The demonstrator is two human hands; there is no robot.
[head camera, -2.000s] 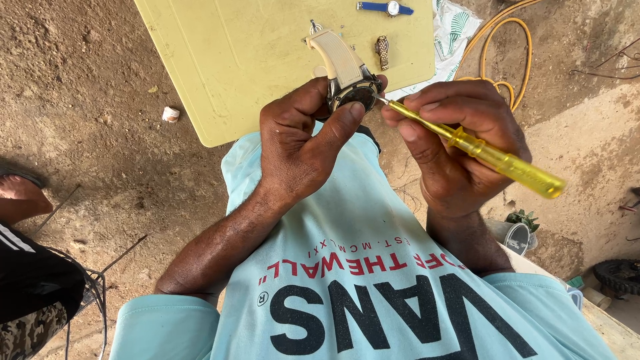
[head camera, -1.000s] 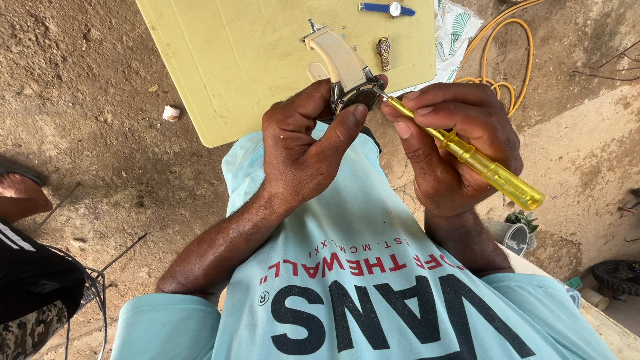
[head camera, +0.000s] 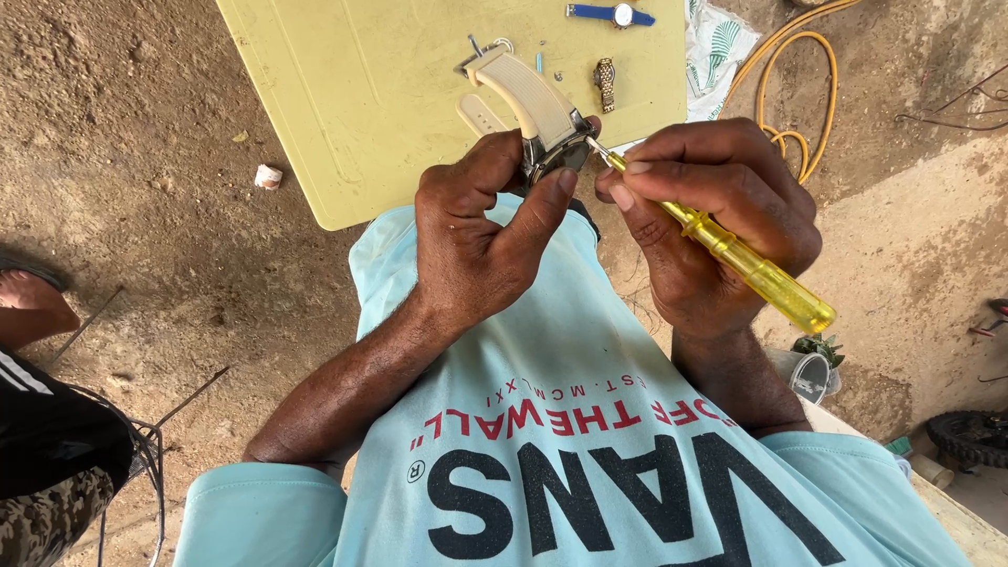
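Observation:
My left hand (head camera: 492, 236) grips the case of a wristwatch (head camera: 526, 98) with a cream strap, thumb across the case. The strap rises from the case toward a metal buckle, and its holed end hangs behind. In my right hand (head camera: 709, 213) is a screwdriver (head camera: 744, 256) with a transparent yellow handle, slanting down to the right. Its metal tip meets the edge of the watch case near a strap lug; the exact contact is too small to tell. Part of the case is hidden by my left fingers.
A yellow-green table (head camera: 409, 150) holds a blue-strapped watch (head camera: 622, 15), a gold-coloured metal watch (head camera: 605, 83) and small parts. Beside it lie a printed plastic sheet (head camera: 713, 47) and an orange hose (head camera: 835, 87). Another person's foot (head camera: 35, 303) is at left. A white cup-like container (head camera: 809, 376) stands at right.
The screwdriver's handle has swung a little down and to the left in my right hand, while its tip stays at the watch case. My left hand keeps its hold on the watch.

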